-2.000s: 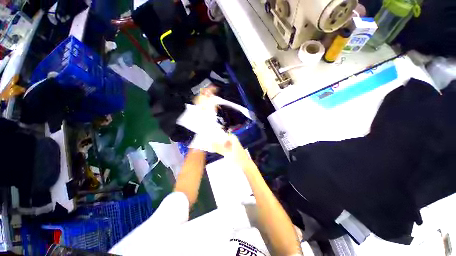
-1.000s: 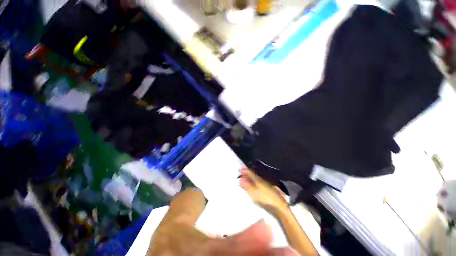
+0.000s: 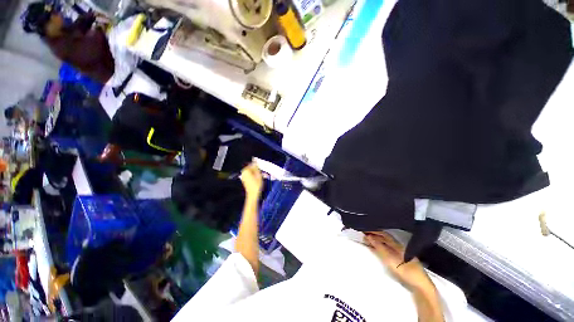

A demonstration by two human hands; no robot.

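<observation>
A wide black cloth (image 3: 453, 119) lies over the white table, its lower end hanging past the front edge. A pale grey-white patch (image 3: 445, 213) lies at its lower edge. My left hand (image 3: 252, 180) is bare and reaches out above the dark heap. Its fingers are bent at the end of a pale strip (image 3: 277, 170); whether they grip it is unclear. My right hand (image 3: 388, 249) is bare, low by the table's front edge, beside a hanging black corner. Its fingers are partly hidden, so any hold is unclear. A white sheet or board (image 3: 307, 224) shows between my arms.
A cream sewing machine (image 3: 211, 22), a white roll (image 3: 277, 51) and a yellow-black bottle (image 3: 290, 26) stand at the top. A dark cut-piece heap (image 3: 204, 195) lies below left of the table. A blue crate (image 3: 101, 226) is at left. A person (image 3: 78, 44) is at upper left.
My hands have moved apart from the white sheet: the left out to the dark heap, the right to the table's front edge. The camera view has turned, showing more of the workshop.
</observation>
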